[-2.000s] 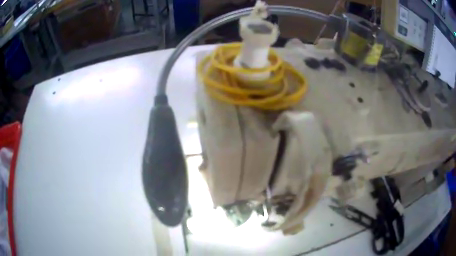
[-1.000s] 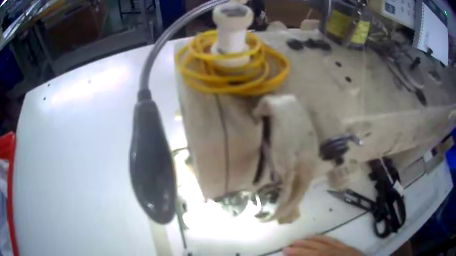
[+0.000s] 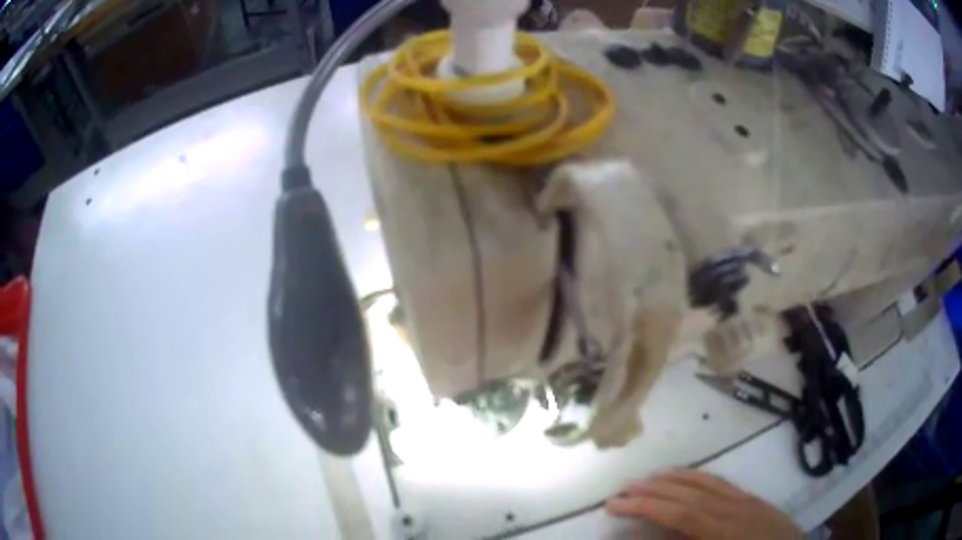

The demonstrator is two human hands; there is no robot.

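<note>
The off-white sewing machine head [image 3: 675,137] fills the middle and right. Its needle area [image 3: 506,406] is brightly lit at the lower left end. My right hand [image 3: 707,506] is at the bottom edge, back up, low over the white table in front of the needle area. Its fingers point left and it is partly cut off. What is under the palm is hidden, and no held thing shows. My left hand is out of the picture. Yellow cord [image 3: 491,100] is coiled around a white knob [image 3: 483,42] on the machine.
A dark grey lamp head [image 3: 316,316] hangs left of the machine over the white table [image 3: 190,316]. Black-handled scissors [image 3: 828,406] and slim dark snips [image 3: 751,392] lie under the arm. A red basket [image 3: 23,422] is at the left edge. A spiral notepad [image 3: 909,53] is at upper right.
My right hand has come into view at the bottom and shows slightly more than a second ago. The view has shifted, so the machine and lamp appear further left and higher than at first.
</note>
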